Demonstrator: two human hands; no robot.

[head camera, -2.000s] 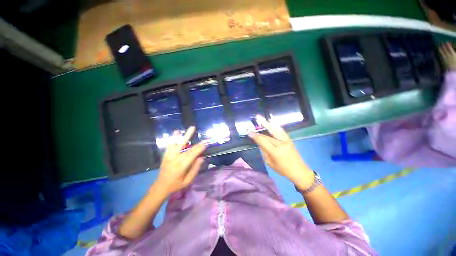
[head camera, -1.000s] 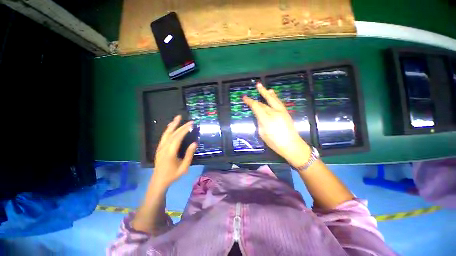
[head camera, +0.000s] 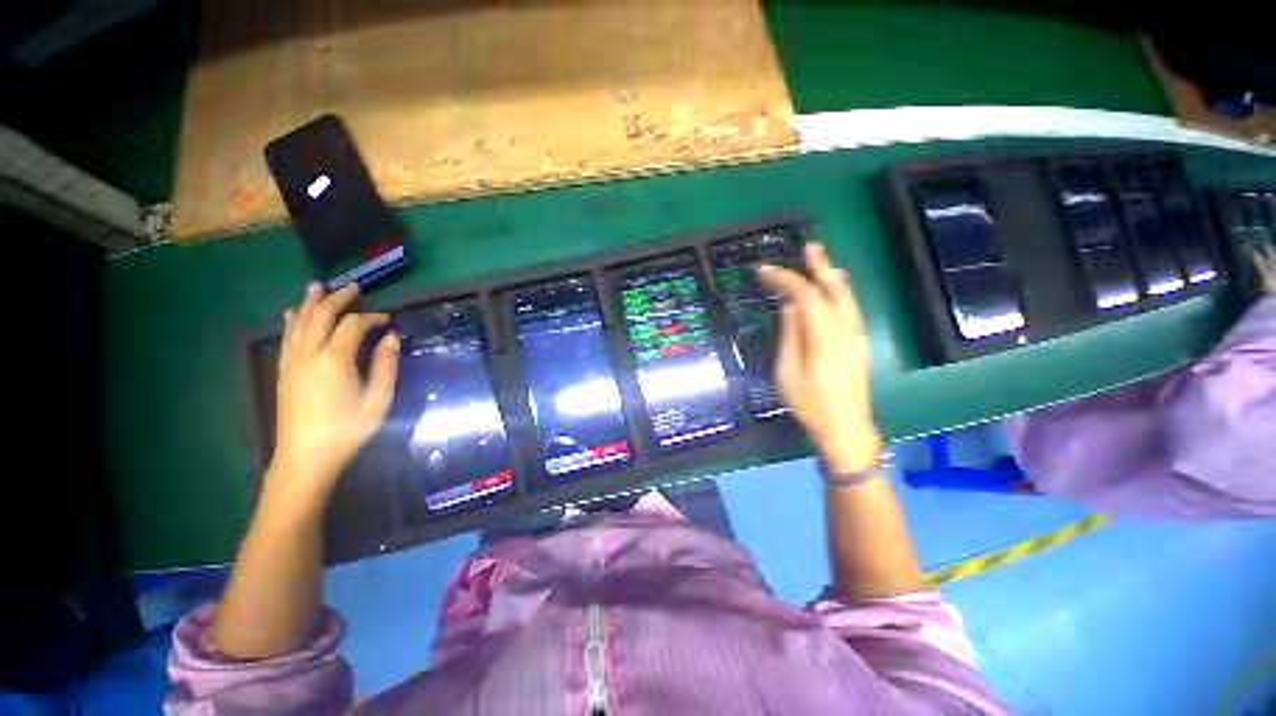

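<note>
A black tray (head camera: 385, 529) lies on the green bench with smartphones in its slots. The two left phones, one of them this phone (head camera: 571, 378), show blank bluish screens with a red spot near the lower edge. The third phone (head camera: 673, 350) shows rows of green text with some red. The rightmost phone (head camera: 746, 315) shows a dark screen with faint green text, partly under my right hand (head camera: 826, 357), whose fingers are apart over its upper end. My left hand (head camera: 330, 385) is open above the leftmost slot, covering much of it, and holds nothing.
A dark set-aside phone (head camera: 333, 196) with a white mark lies beyond the tray, partly on the wooden board (head camera: 476, 105). A neighbouring tray (head camera: 1038, 329) of phones lies to the right. Another person's pink sleeve (head camera: 1140, 434) is at the right edge.
The view has shifted. My right hand has moved from the middle phone to the rightmost one. My left hand has moved up and left. The two left screens changed from green text to blank bluish screens.
</note>
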